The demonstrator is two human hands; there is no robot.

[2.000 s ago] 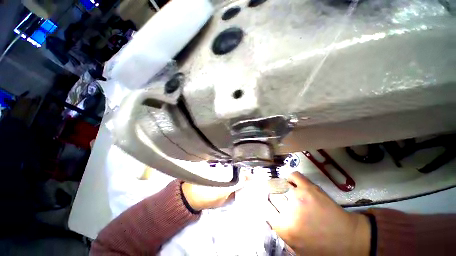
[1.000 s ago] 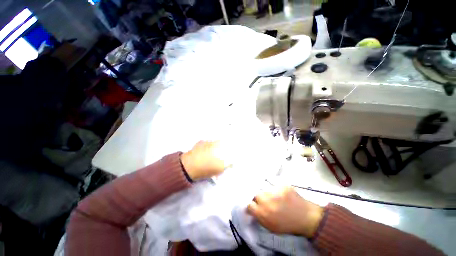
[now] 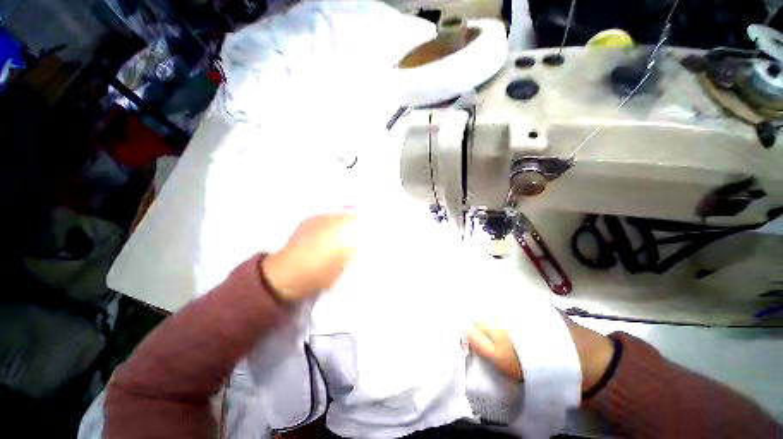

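Note:
White garment cloth [image 3: 403,343] lies overexposed in front of the sewing machine [image 3: 635,146] and hangs over the table's front edge. My left hand [image 3: 316,250] lies on the cloth left of the needle area; its fingertips are lost in the glare. My right hand [image 3: 496,347] is partly under a flap of white cloth at lower right, with cloth at its fingers. The presser foot [image 3: 496,227] shows right of the glare. A thin dark cord [image 3: 314,386] runs on the cloth below my left hand.
Red thread snips [image 3: 547,261] and black scissors [image 3: 631,249] lie under the machine arm. A wide white tape roll [image 3: 481,60] stands behind the machine head. More white cloth [image 3: 300,43] is heaped at the back left. The white table's left edge [image 3: 159,249] shows.
The machine has shifted left and up in view. A white flap now lies over my right hand, which was uncovered before. My hands, earlier at the needle, are now apart in front of it.

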